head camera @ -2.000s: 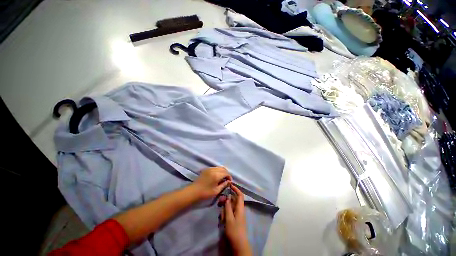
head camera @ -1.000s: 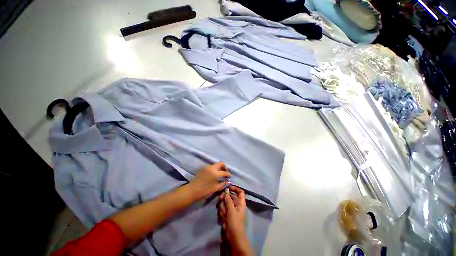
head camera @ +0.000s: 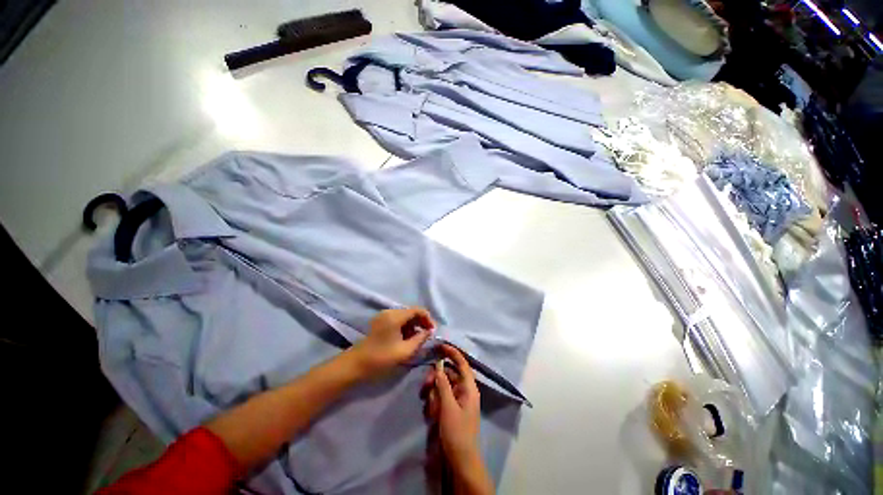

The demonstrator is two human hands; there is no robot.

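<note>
A light blue-grey shirt [head camera: 290, 338] lies on the white table, its collar and black hanger [head camera: 105, 208] at the left, its hem at the right. The placket runs diagonally and gapes below the collar and near the hem. My left hand [head camera: 395, 340], red-sleeved, pinches the upper placket edge. My right hand [head camera: 453, 392], beside it and nearer me, has thumb and fingers closed on the lower placket edge. The fingers nearly touch; button and buttonhole are too small to tell.
A second blue-grey shirt [head camera: 503, 116] on a hanger lies beyond. A dark brush [head camera: 300, 41] is at the far side. White strips in plastic [head camera: 702, 300], clear bags [head camera: 828, 358], a tan bundle [head camera: 670, 416] and a round tub [head camera: 678, 480] are at right.
My left hand has drawn slightly up and left from my right fingertips. My right hand stays almost in place. The view has shifted a little, moving the table things slightly left.
</note>
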